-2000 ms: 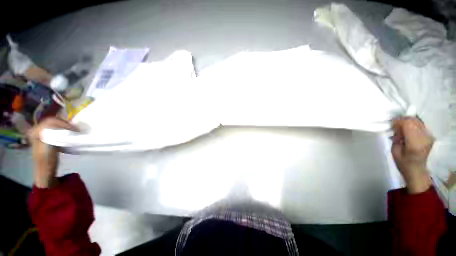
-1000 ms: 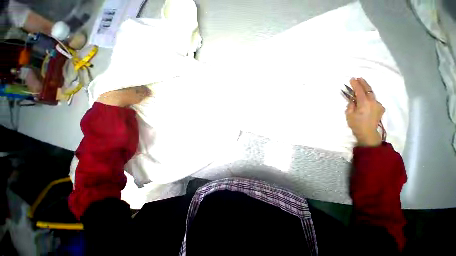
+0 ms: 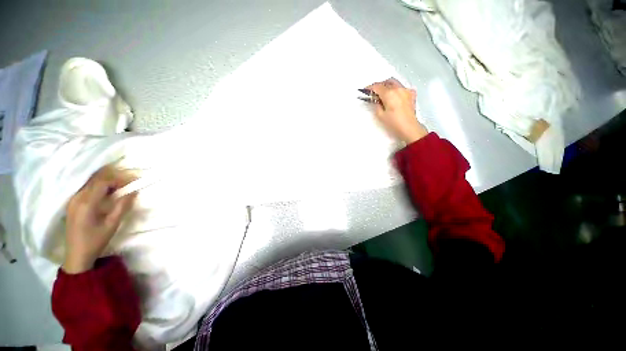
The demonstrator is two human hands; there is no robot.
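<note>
A white garment (image 3: 295, 130) lies spread over the table, its middle overexposed to a blank glow. Its left part is rumpled, with a rolled end standing up at the upper left. My left hand (image 3: 96, 212) is over this left part, blurred, thumb and fingers at a pale fold; whether it grips the cloth is unclear. My right hand (image 3: 397, 106) holds small dark snips (image 3: 369, 96), blades pointing left, over the garment's right edge.
A crumpled cream garment pile (image 3: 515, 62) with a tan piece (image 3: 538, 130) lies at the right table edge. A printed sheet (image 3: 17, 103) is cut off at the left. More white cloth (image 3: 611, 34) shows at the upper right.
The view has turned right, bringing the pile in and taking the tray out. My left hand has come out from under the cloth. My right hand still holds the snips, nearer the garment's right edge.
</note>
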